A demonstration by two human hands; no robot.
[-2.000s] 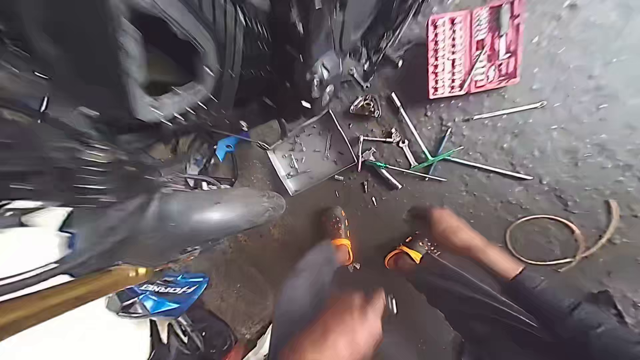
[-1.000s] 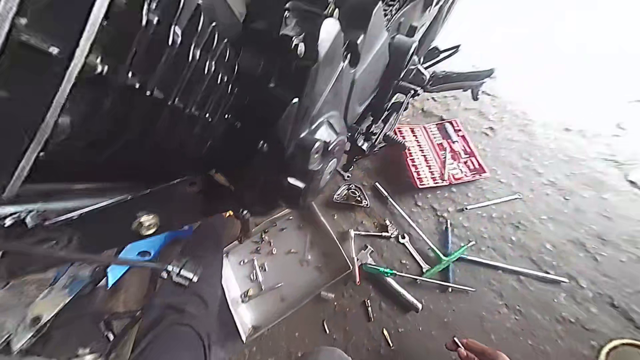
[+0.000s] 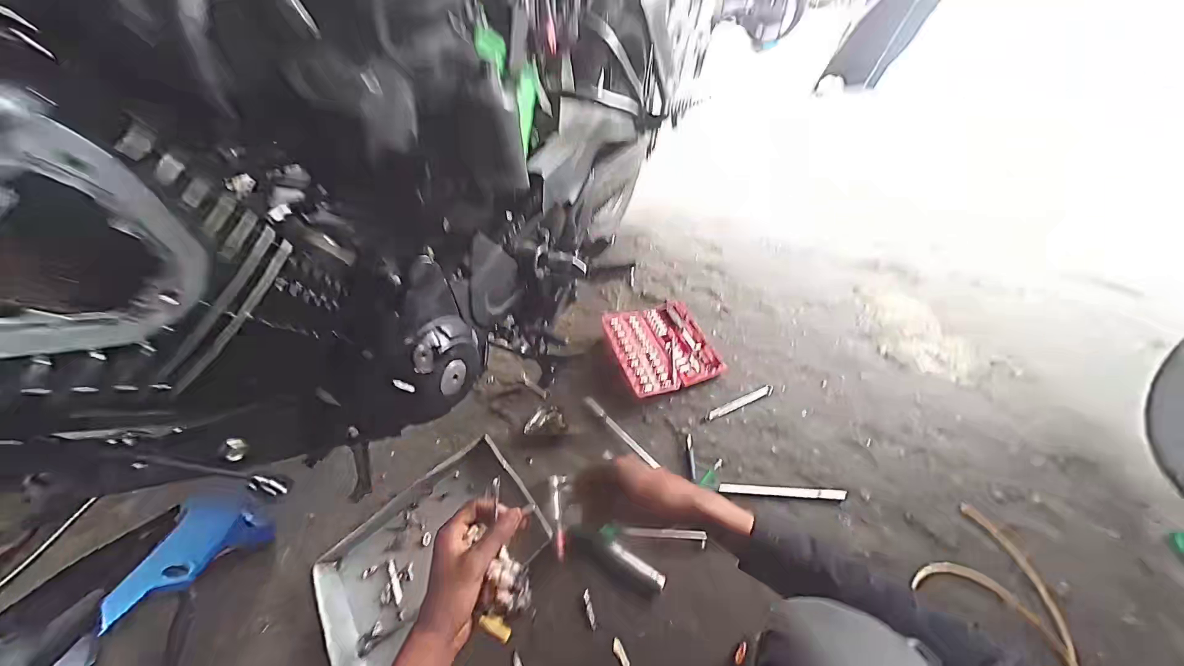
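My left hand (image 3: 458,573) is over the right side of a grey tray (image 3: 347,597) with loose bolts and small parts in it. A small slim metal part (image 3: 497,495) is pinched between its thumb and fingers. A blurred cluster of small parts (image 3: 506,581) shows beside the palm; whether the hand holds it, I cannot tell. My right hand (image 3: 647,490), blurred, reaches left over the tools, beside a long metal bar (image 3: 622,433) and a T-handle wrench (image 3: 782,492). Its fingertips are too blurred to show a grip. A metal cylindrical tool (image 3: 634,564) lies below it.
A partly dismantled motorcycle (image 3: 449,361) stands at the left and above. An open red socket set (image 3: 661,351) lies on the rough ground, near a metal wrench (image 3: 740,402). A blue panel (image 3: 180,555) is at lower left, a curved tan strip (image 3: 1008,592) at lower right.
One second ago only part of a hand showed at the bottom edge; now both hands are in view, the left over the tray, the right among the tools. The view has shifted widely.
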